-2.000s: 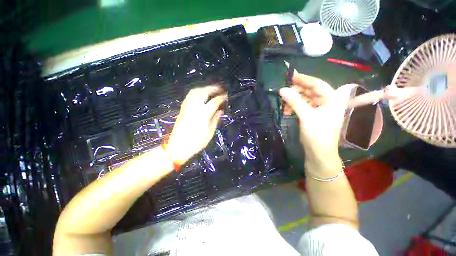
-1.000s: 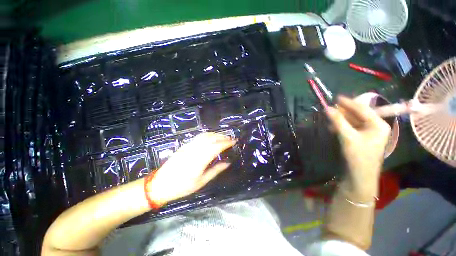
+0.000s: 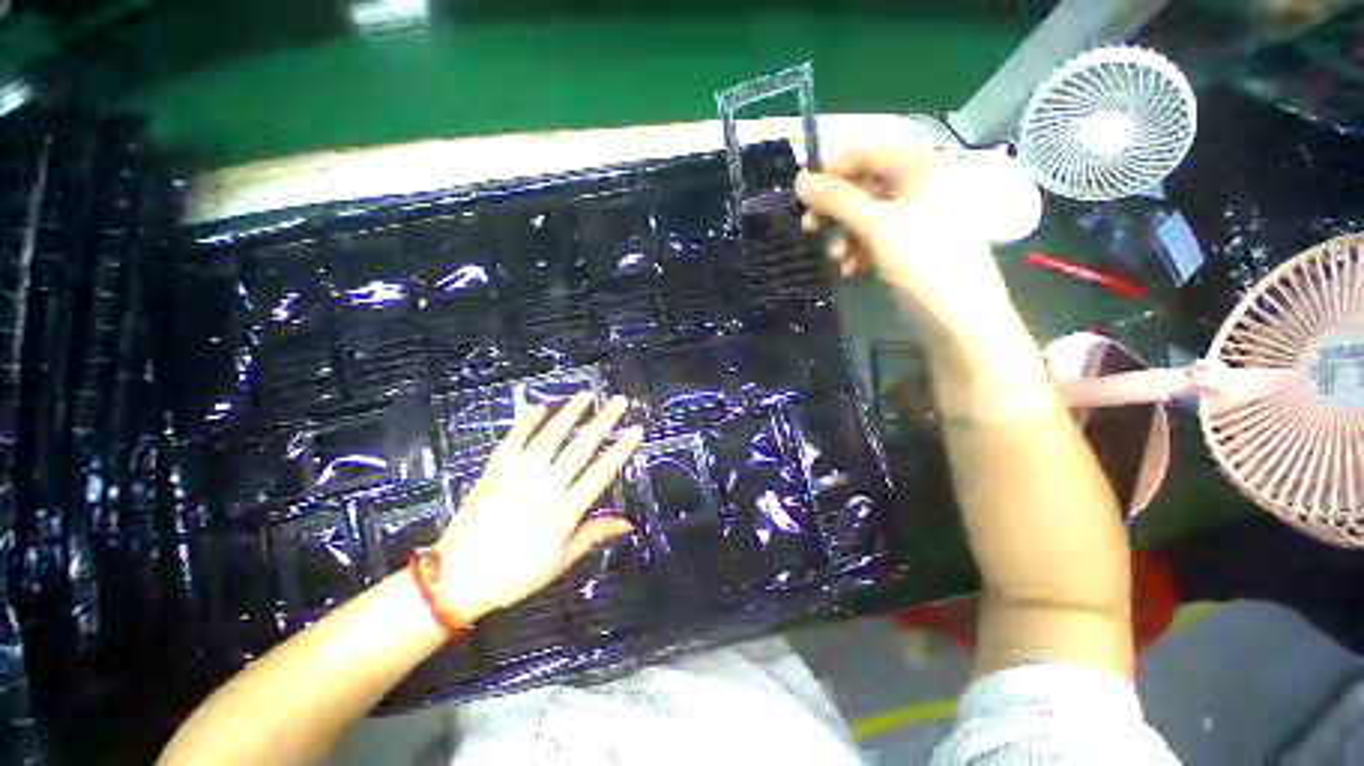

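Note:
A glossy black blister tray point(image 3: 344, 374) with rows of rectangular pockets lies on the bench in front of me. Dark rectangular frames sit in several of its lower and middle pockets. My left hand point(image 3: 531, 516) lies flat over the lower middle of the tray, fingers spread, holding nothing that I can see. My right hand point(image 3: 883, 217) pinches a thin rectangular frame point(image 3: 735, 145) by its right side, upright above the tray's far right corner. The frame is open in the middle, and the green surface shows through.
A tray stack point(image 3: 75, 389) stands at the left. Right of the tray are a red pen point(image 3: 1085, 276), a white fan point(image 3: 1108, 126), a pink fan point(image 3: 1324, 386) and a pink rounded holder point(image 3: 1122, 434). A red stool point(image 3: 1152, 599) is below. A white rail point(image 3: 374, 177) runs behind the tray.
My right hand has moved up and left, from the pens to the tray's far right corner, and now holds a frame. My left hand has opened flat on the tray.

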